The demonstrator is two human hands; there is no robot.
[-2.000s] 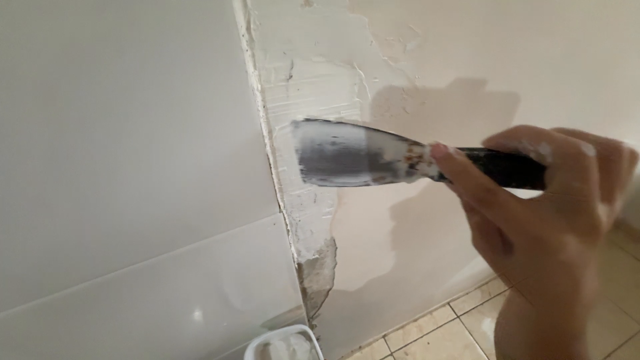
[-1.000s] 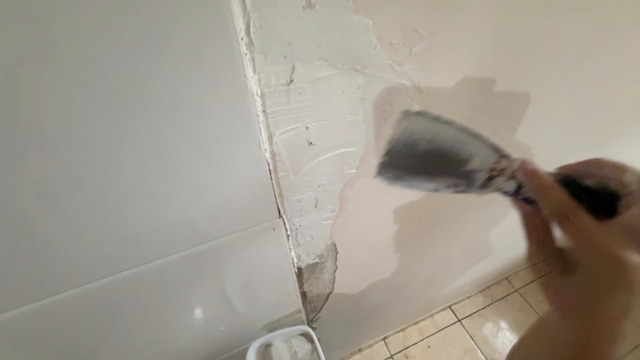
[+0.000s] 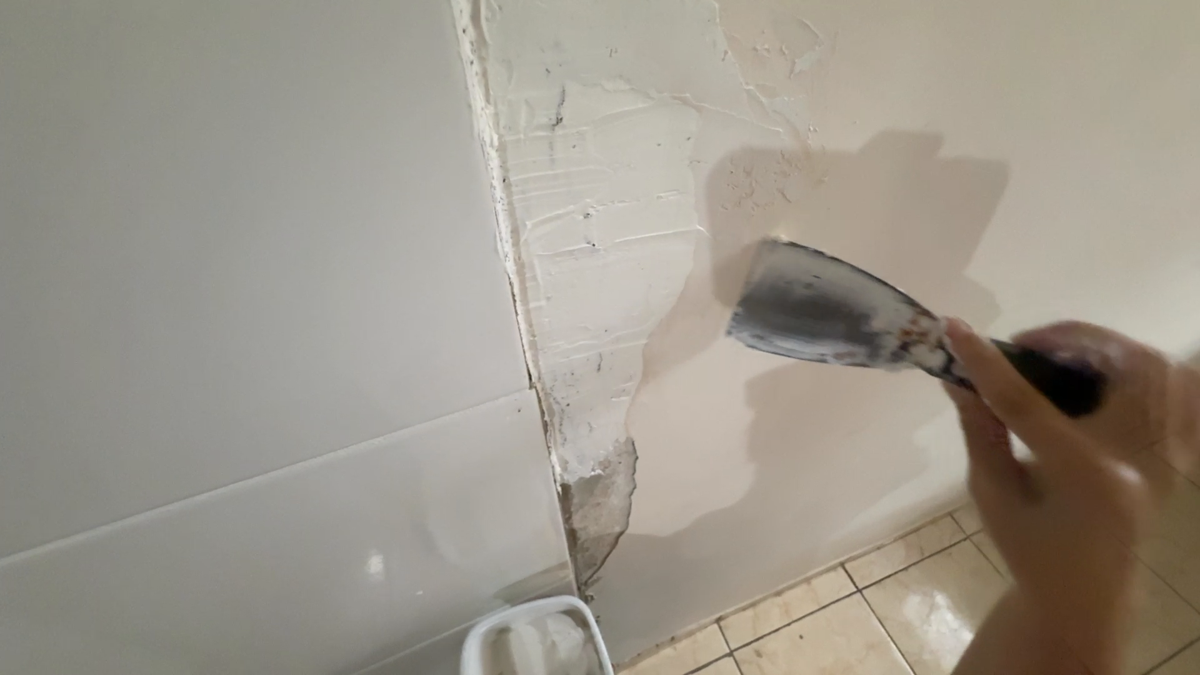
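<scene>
My right hand [image 3: 1059, 450] is closed around the black handle of a putty knife [image 3: 816, 305] at the right. The knife's broad metal blade points left, is smeared with white filler and stands over the beige wall, right of the plastered strip [image 3: 609, 291]. Whether the blade touches the wall cannot be told. That strip shows ridges of wet-looking white filler, with small dark pits and cracks. Below it lies a rough grey bare patch [image 3: 605, 511]. At the bottom edge is a white plastic tub [image 3: 586, 609] with pale filler inside. My left hand is not seen.
Glossy light grey wall tiles [image 3: 253, 244] fill the left side, with a ragged filler-marked edge [image 3: 502, 206] along the strip. Beige floor tiles [image 3: 797, 609] meet the wall at the lower right. Shadows fall on the wall around the knife.
Two seconds ago the blade was over the plastered strip. My right hand has since moved it right, off the strip, and the ridged filler it covered now shows.
</scene>
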